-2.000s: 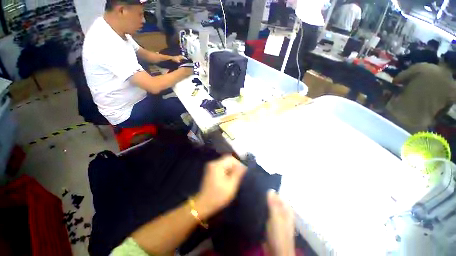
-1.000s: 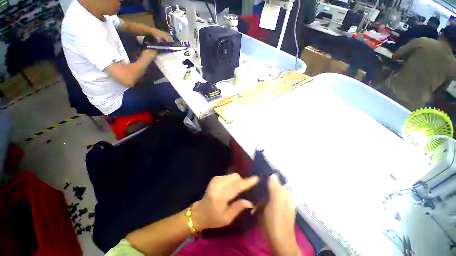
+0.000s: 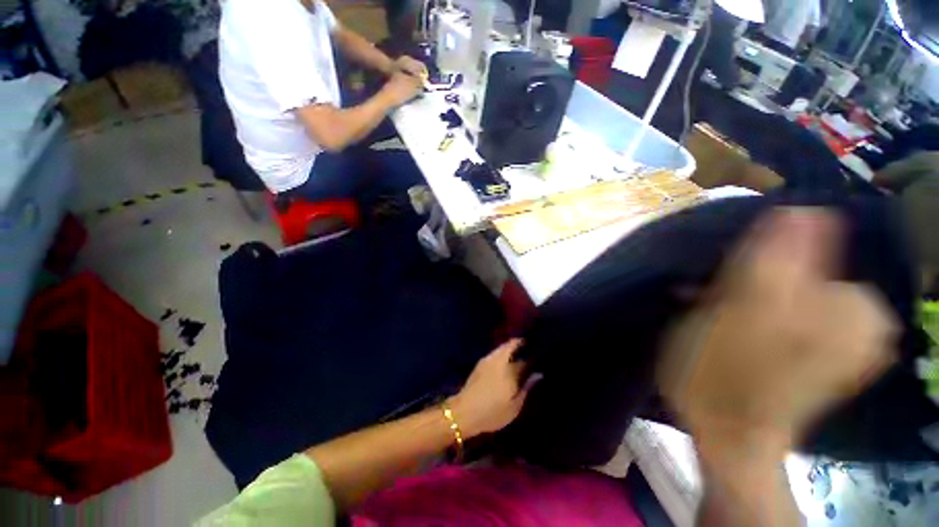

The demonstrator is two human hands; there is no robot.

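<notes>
A large black garment piece (image 3: 607, 309) stretches from my lap across the white table (image 3: 533, 270) to the right. My left hand (image 3: 492, 389), with a gold bracelet at the wrist, holds its near edge over my lap. My right hand (image 3: 777, 329) is raised and blurred over the right part of the cloth, with its fingers closed on it. The cloth hides most of the table and most of the sewing machine; a glaring strip of the machine area shows at the lower right.
A dark cloth pile (image 3: 350, 340) lies left of my lap. A red crate (image 3: 88, 391) stands at the left. A person in a white shirt (image 3: 273, 93) works at the neighbouring machine, on a red stool (image 3: 314, 216). A cardboard strip (image 3: 577, 211) lies along the table's far left edge.
The black cloth has been raised and spread over the table. My right hand has moved from the lap to the upper right. My left hand has closed on cloth. The view has shifted.
</notes>
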